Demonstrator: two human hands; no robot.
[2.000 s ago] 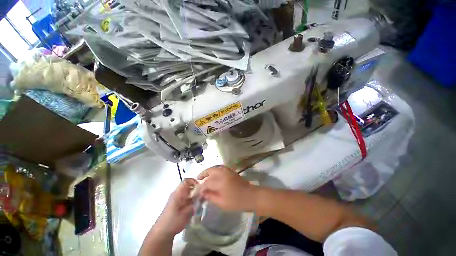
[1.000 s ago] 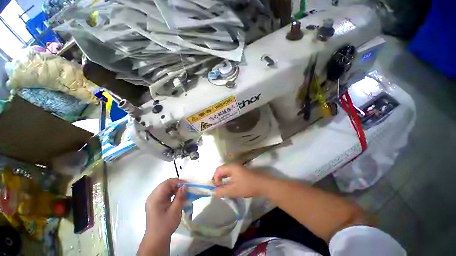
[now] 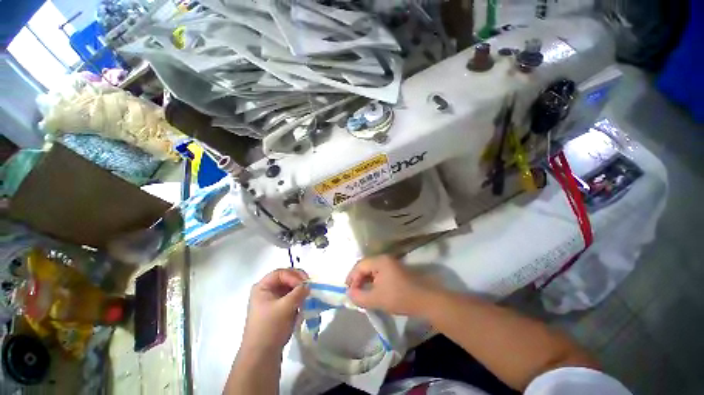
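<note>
My left hand (image 3: 279, 297) and my right hand (image 3: 380, 285) pinch the top edge of a white piece with blue stripes (image 3: 328, 288), a short stretch of edge between them. The piece has a large round opening and hangs toward my lap at the table's front edge. The needle area of the white sewing machine (image 3: 305, 234) is just above and behind my hands, not touching the piece. Another blue-and-white striped piece (image 3: 210, 214) lies left of the machine head. White cut pieces (image 3: 413, 212) lie under the machine arm.
Grey-white cut pieces (image 3: 286, 62) are heaped behind the machine. A dark phone (image 3: 150, 308) and a cardboard box (image 3: 85, 197) are at the left. A red cord (image 3: 573, 199), a yellow-handled tool (image 3: 522, 163) and a small parts tray (image 3: 608, 185) are at the right.
My hands were close together and are now apart, with the piece's edge stretched between them. More blue stripe shows on it. The whole view has shifted a little.
</note>
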